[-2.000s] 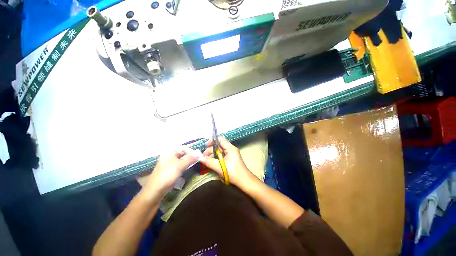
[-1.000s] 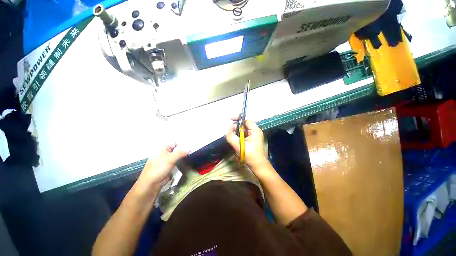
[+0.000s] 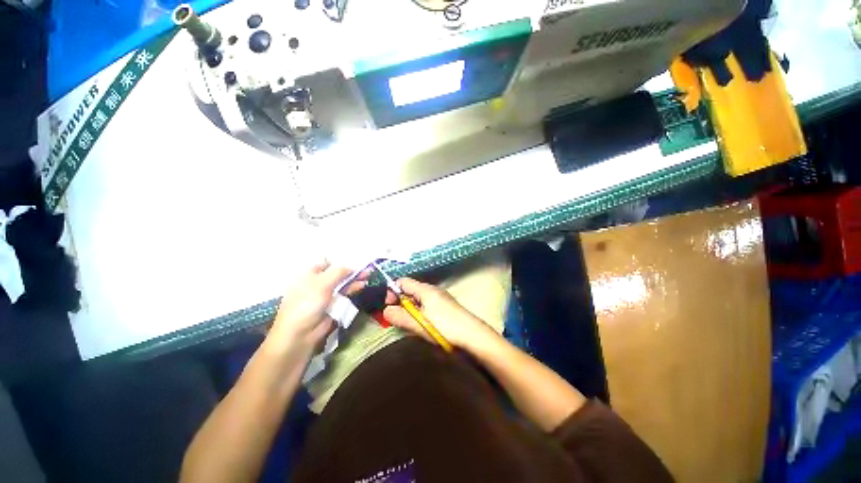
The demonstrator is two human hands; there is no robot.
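My left hand [image 3: 307, 307] is closed around a white strip [image 3: 342, 311] above my lap at the table's front edge. Part of the strip hangs below the fingers. My right hand [image 3: 425, 311] holds scissors [image 3: 427, 324] with yellow-orange handles. The blades point up and left, and their tips are close to the strip by my left hand. Whether the blades touch the strip is too small to tell.
The sewing machine [image 3: 434, 94] stands on the white table [image 3: 170, 236] in front. A black pad [image 3: 604, 130] and a yellow-orange pouch [image 3: 755, 123] are at its right. A brown board [image 3: 680, 330], a red stool [image 3: 835, 231] and a blue crate [image 3: 812, 330] are further right.
My right hand has moved down and left from over the table edge, and the scissors now tilt left toward my left hand. The white strip shows more clearly at my left fingers.
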